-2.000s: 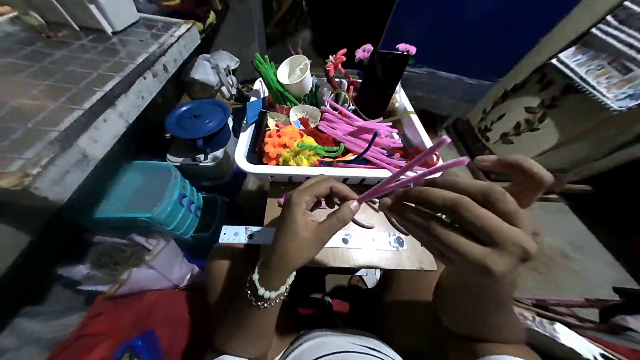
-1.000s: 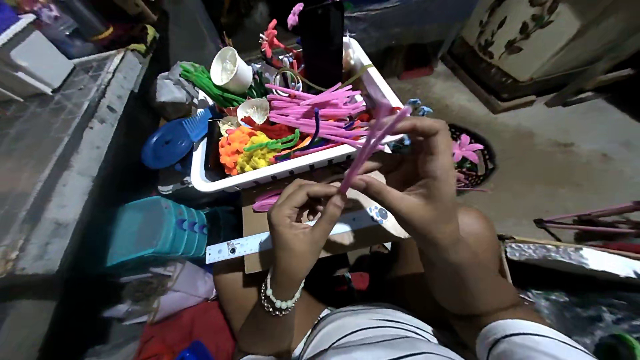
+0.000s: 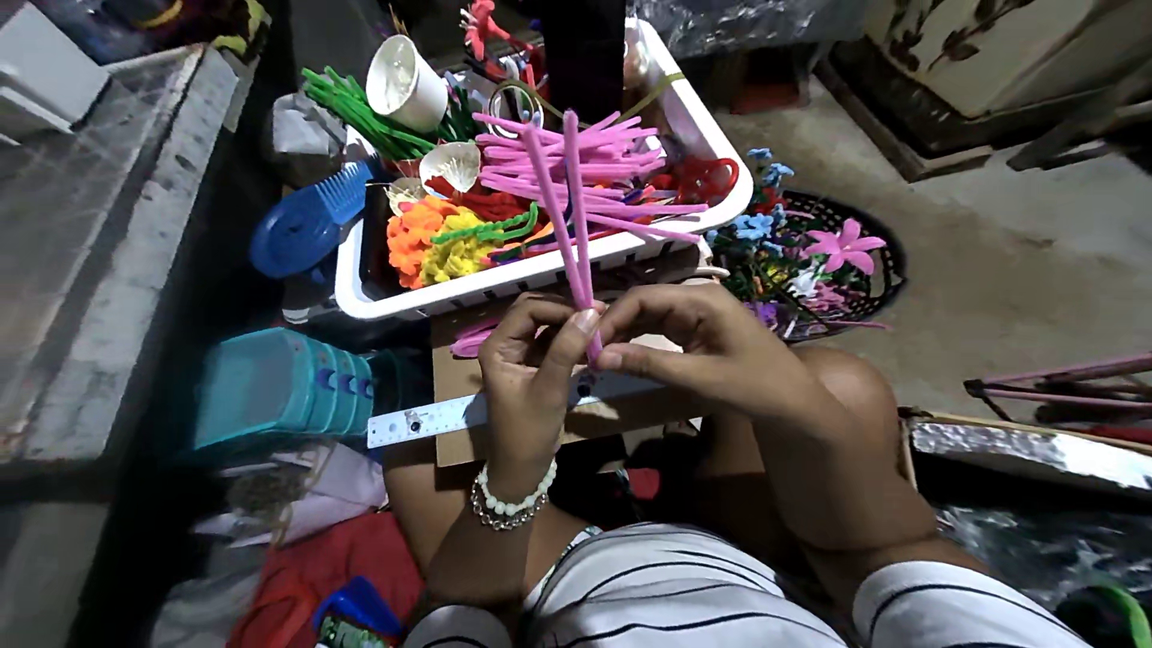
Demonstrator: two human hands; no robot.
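Note:
Pink pipe cleaners (image 3: pixel 577 216) stand upright between my hands, spread into a narrow V at the top and together at the bottom. My left hand (image 3: pixel 540 360), with beaded bracelets at the wrist, pinches them near their lower part. The thumb and fingers of my right hand (image 3: pixel 684 337) close on their bottom end. Below my hands a white ruler (image 3: pixel 427 420) lies across a brown board (image 3: pixel 459 447). More pink pieces (image 3: pixel 472 340) rest on that board beside my left hand. Behind, a white plastic basket (image 3: pixel 405 304) holds a pile of pink pipe cleaners (image 3: pixel 621 157).
Orange and yellow pipe-cleaner pieces (image 3: pixel 432 243), green stems (image 3: pixel 369 112) and a white cup (image 3: pixel 407 85) are in the basket. A dark basket (image 3: pixel 886 243) of pipe-cleaner flowers stands on the floor at right. Teal drawers (image 3: pixel 270 387) and a tiled ledge (image 3: pixel 135 234) are at left.
The pink pipe cleaners, tilted to the right earlier, now stand nearly upright. My right hand has come from higher up down to their lower end. The view has shifted to the right.

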